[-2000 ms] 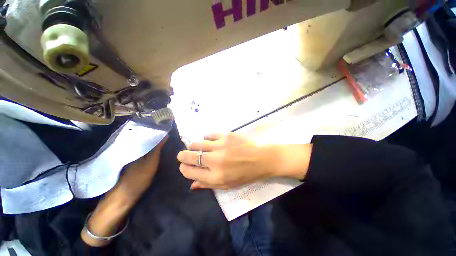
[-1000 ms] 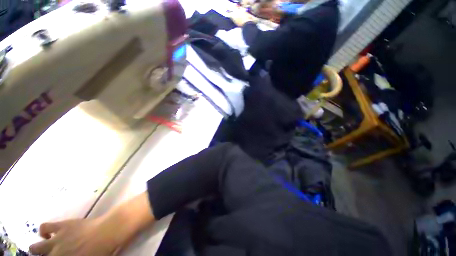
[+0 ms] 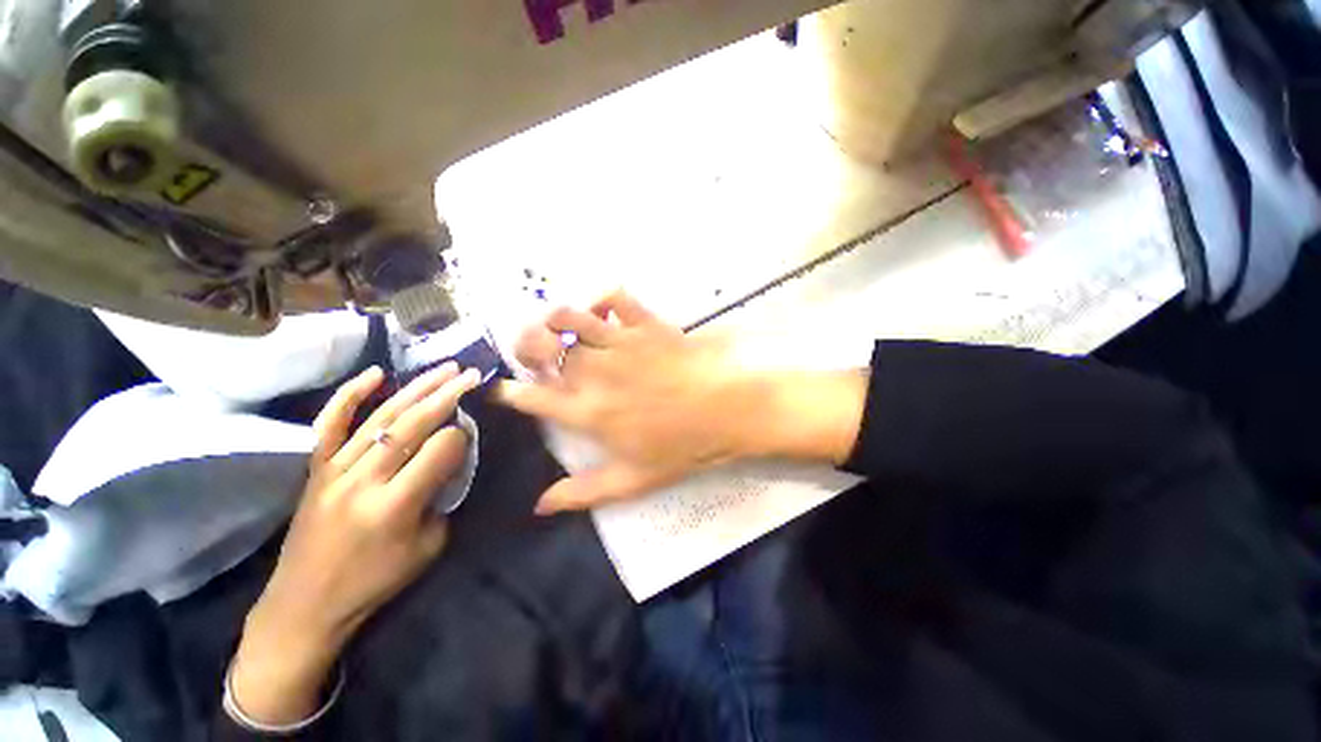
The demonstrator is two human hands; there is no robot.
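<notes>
Black garment cloth (image 3: 514, 580) fills my lap and the left side, with light grey-white pieces (image 3: 189, 486) lying on it at the left. A small dark piece (image 3: 475, 358) lies just below the knurled round knob (image 3: 423, 307) near the presser foot area. My left hand (image 3: 380, 486) presses this dark piece with its fingertips, and a bit of white fabric shows beside its thumb side. My right hand (image 3: 630, 392) lies spread on the pale table, its fingertips beside the dark piece. The needle is too dark to make out.
The cream sewing machine head (image 3: 362, 116) spans the top, with a yellowish tension dial (image 3: 122, 131). A red-handled tool (image 3: 992, 203) and a clear plastic bag (image 3: 1065, 160) lie right of the machine arm. Grey-white pieces with black stripes (image 3: 1231, 160) hang at the table's right end.
The view swung right, then back to the machine. My left hand, earlier under the white fabric, now lies on top at the foot. The white pieces at left have shifted and bunched.
</notes>
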